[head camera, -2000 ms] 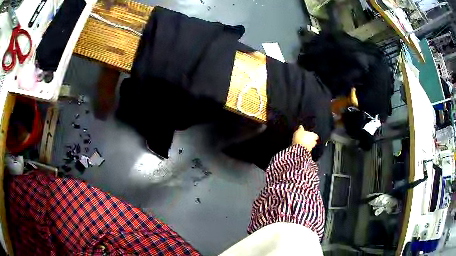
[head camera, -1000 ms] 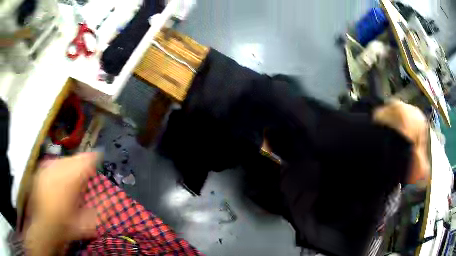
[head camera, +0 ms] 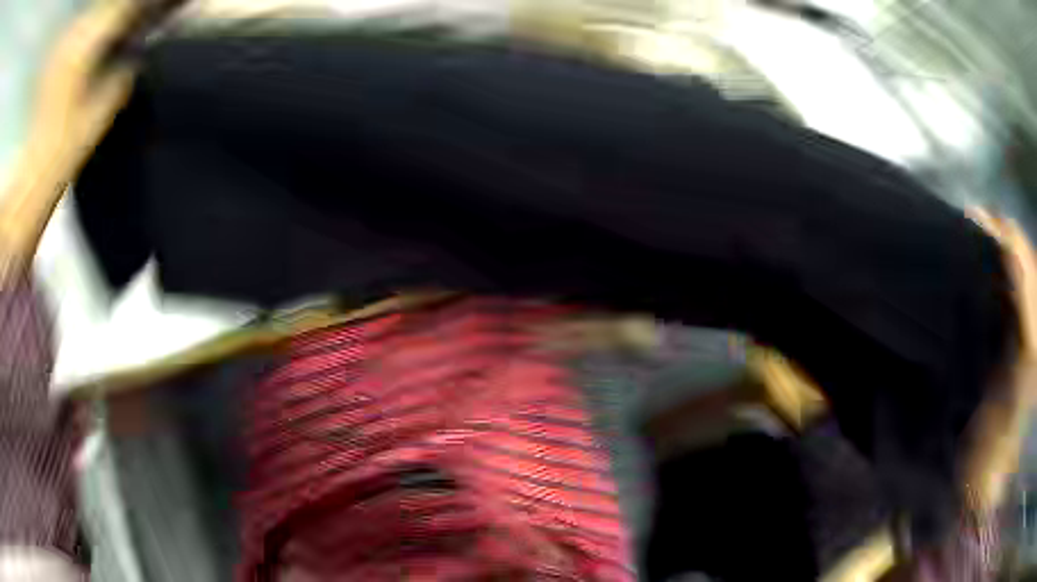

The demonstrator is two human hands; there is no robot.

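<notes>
A large black garment panel (head camera: 489, 171) is stretched wide across the view above my lap, blurred by motion. My left hand (head camera: 85, 102) holds its left end at the upper left. My right hand (head camera: 1012, 284) is at its right end near the right edge, with the fingers partly hidden by the cloth. No zipper can be made out on the cloth.
The white table (head camera: 148, 330) with its wooden edge shows below the cloth at the left. More black cloth (head camera: 733, 506) lies at the lower right near a blurred wooden piece. Pale blurred shapes stand behind the panel at the top.
The view has swung from the bench and floor to the table. The black panel has been lifted and spread out. My left hand, earlier away from the cloth, now holds its left end.
</notes>
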